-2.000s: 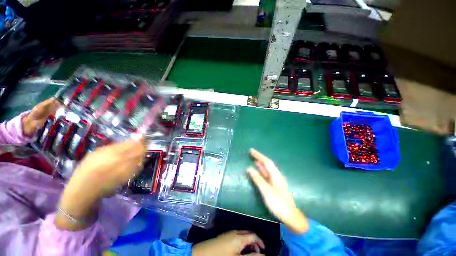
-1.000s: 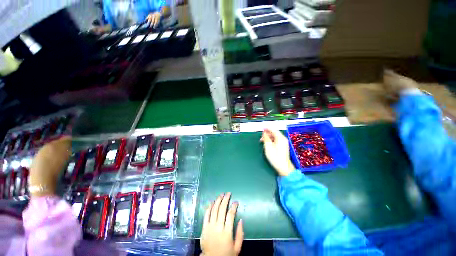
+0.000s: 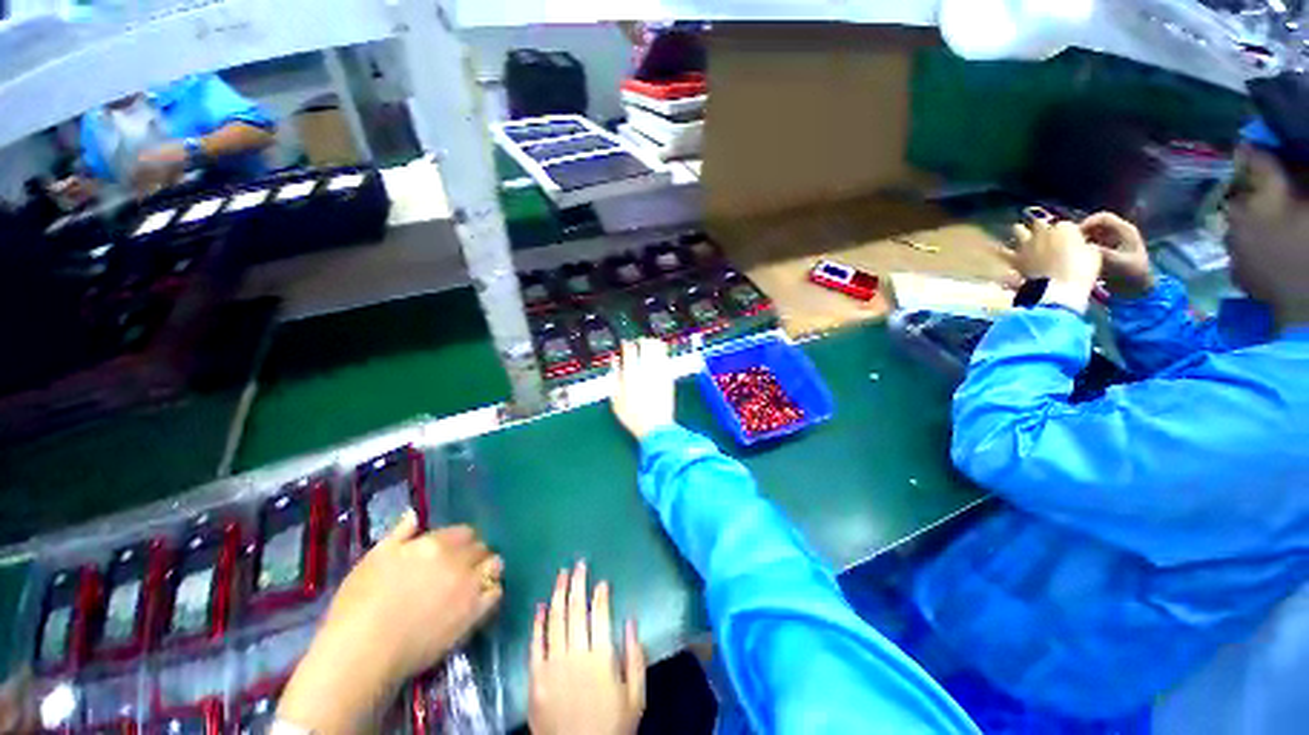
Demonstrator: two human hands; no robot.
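Observation:
Phone housings (image 3: 287,539) with red rims and pale labels lie in rows in a clear blister tray (image 3: 457,481) at the lower left. My left hand (image 3: 586,663) is at the bottom centre over the bench's front edge, palm down, fingers apart, empty. My right hand (image 3: 645,391) reaches to the pale rail, left of the blue parts bin (image 3: 807,376), with fingers extended. No object shows in it. The bin holds a heap of small red parts (image 3: 757,401). Another person's hand (image 3: 416,596) is over the tray's right end.
More housings (image 3: 660,309) lie in a tray behind the rail, right of the metal post (image 3: 474,216). Cardboard (image 3: 797,273) behind the bin bears a red phone (image 3: 844,279). A worker in blue (image 3: 1120,417) sits close at right. Another worker (image 3: 180,137) is at upper left.
The view has swung right, showing the worker at right. The pink-sleeved worker's hand has come to the tray's right end, beside my left hand. My right hand now reaches to the rail.

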